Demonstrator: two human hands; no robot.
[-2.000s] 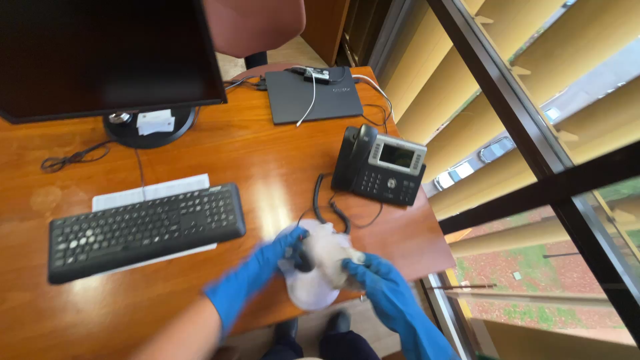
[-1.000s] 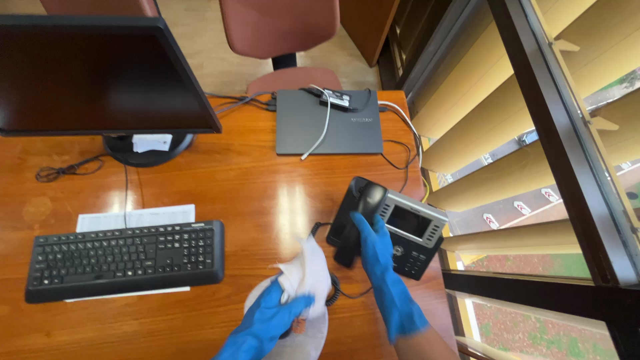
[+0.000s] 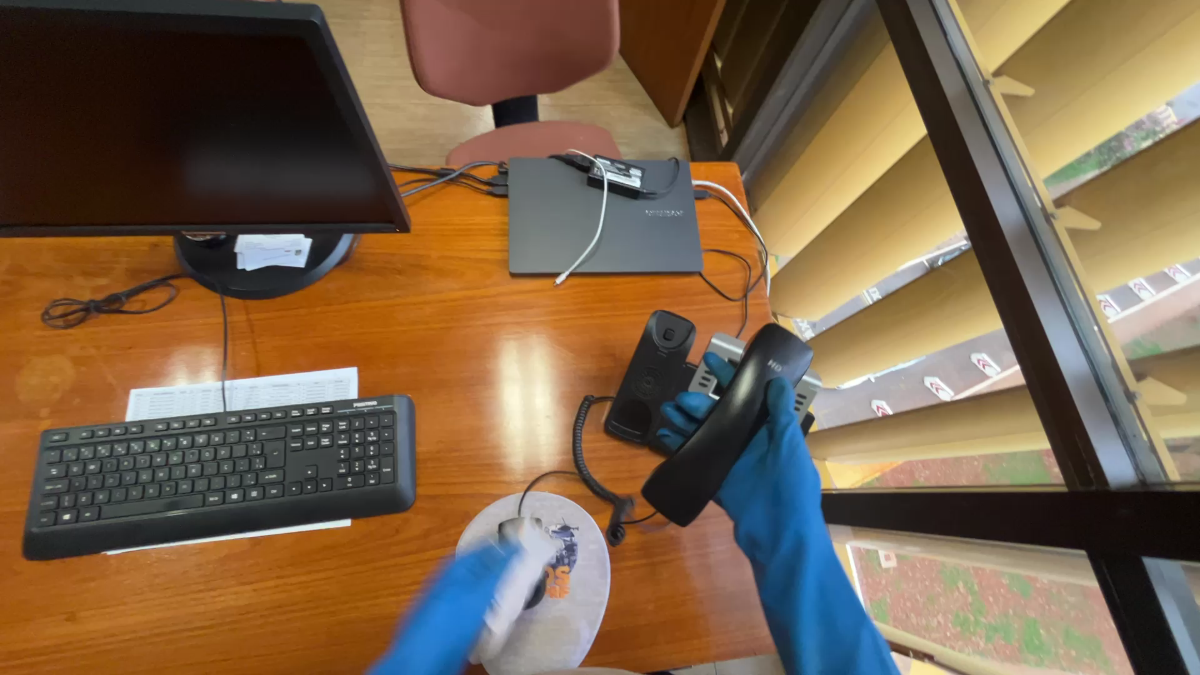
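Observation:
My right hand (image 3: 750, 422), in a blue rubber glove, holds a black telephone handset (image 3: 727, 427) tilted above the desk phone (image 3: 647, 384), whose empty cradle shows to its left. A coiled cord (image 3: 586, 459) runs from the phone's left side down toward the mouse pad. My left hand (image 3: 478, 581), gloved in blue too and blurred by motion, grips a white cloth (image 3: 514, 591) over the round grey mouse pad (image 3: 586, 619). Under the cloth a computer mouse (image 3: 536, 595) is partly hidden.
A black keyboard (image 3: 225, 469) lies on printed paper (image 3: 328, 382) at the left. Behind are a monitor (image 3: 187, 122) and a closed laptop (image 3: 600, 225) with a power adapter (image 3: 619, 175) and cables on top. A window frame (image 3: 1031, 253) with slats borders the desk's right side.
The handset, in its cradle under my right hand a second ago, is now lifted off. My left hand still has the white cloth. Two seconds ago both hands were together over the mouse pad.

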